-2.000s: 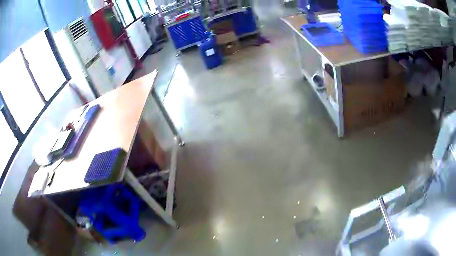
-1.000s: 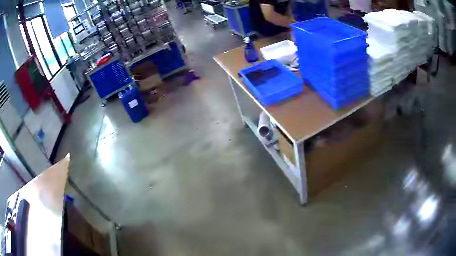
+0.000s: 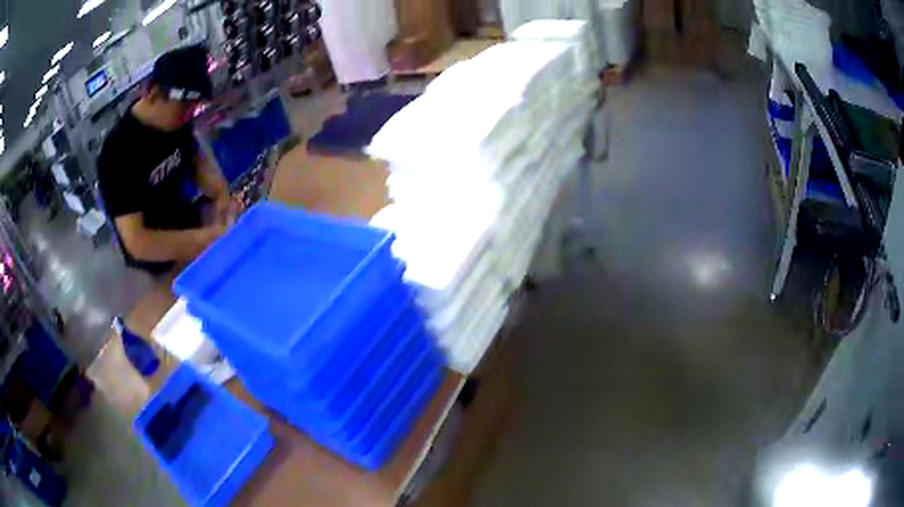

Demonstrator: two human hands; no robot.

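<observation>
Neither of my hands is in the picture. Nearest in front of me, a tall stack of blue plastic trays (image 3: 327, 327) stands on a brown-topped table (image 3: 297, 485); the top tray looks empty. A single blue tray (image 3: 223, 446) lies beside the stack at the lower left, with dark pieces in it. Tall white piles of sheets or bags (image 3: 496, 168) stand on the table behind and right of the trays, blurred.
A person (image 3: 164, 178) in a black shirt and cap stands at the table's far side. A blue bottle (image 3: 136, 349) and a white tray (image 3: 186, 335) are near the person. Grey floor (image 3: 634, 347) runs along the right. A metal-framed bench (image 3: 798, 168) is at the upper right.
The view has swung right and come closer to the tray table. The near-left bench has left the picture; the person's upper body and the right-hand bench now show.
</observation>
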